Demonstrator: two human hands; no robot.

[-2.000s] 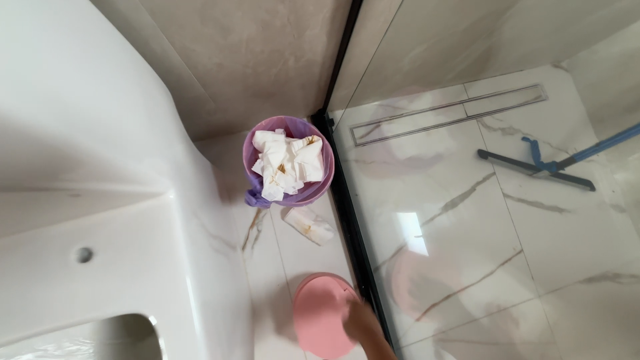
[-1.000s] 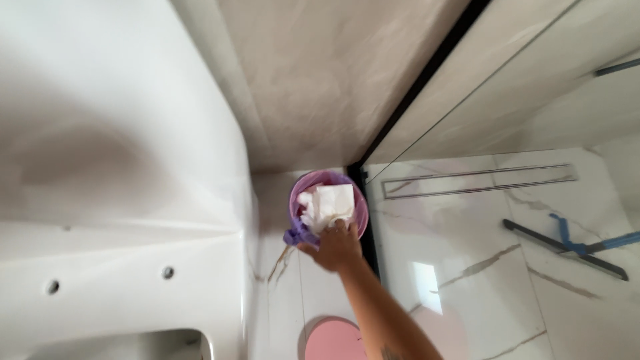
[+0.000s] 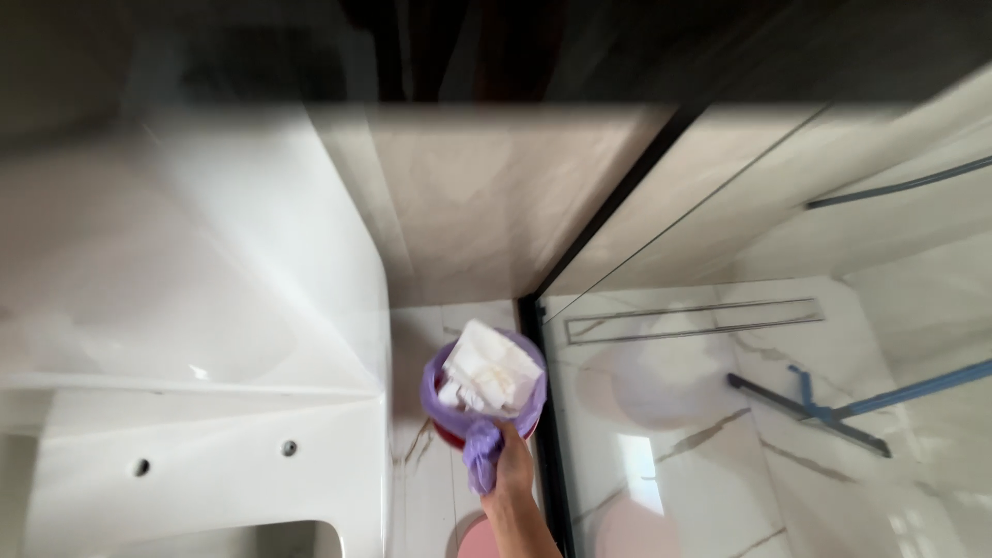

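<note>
A purple plastic bag lines a round bin, whose red side shows below it. Used white tissue paper is heaped inside, with a folded piece on top. At the near rim, my right hand grips the liner beside its bunched, knotted end. Part of a round pink lid lies on the floor below, partly hidden by my forearm. My left hand is out of view.
White sanitary ware with holes stands left. A black-framed glass shower screen runs close to the bin's right. Beyond it are a linear drain and a blue-handled squeegee. A dark blurred band crosses the top.
My right hand has moved from the pink lid to the tissues, then to the liner's bunched end. The crumpled white piece on the floor beside the bin two seconds ago is gone from there.
</note>
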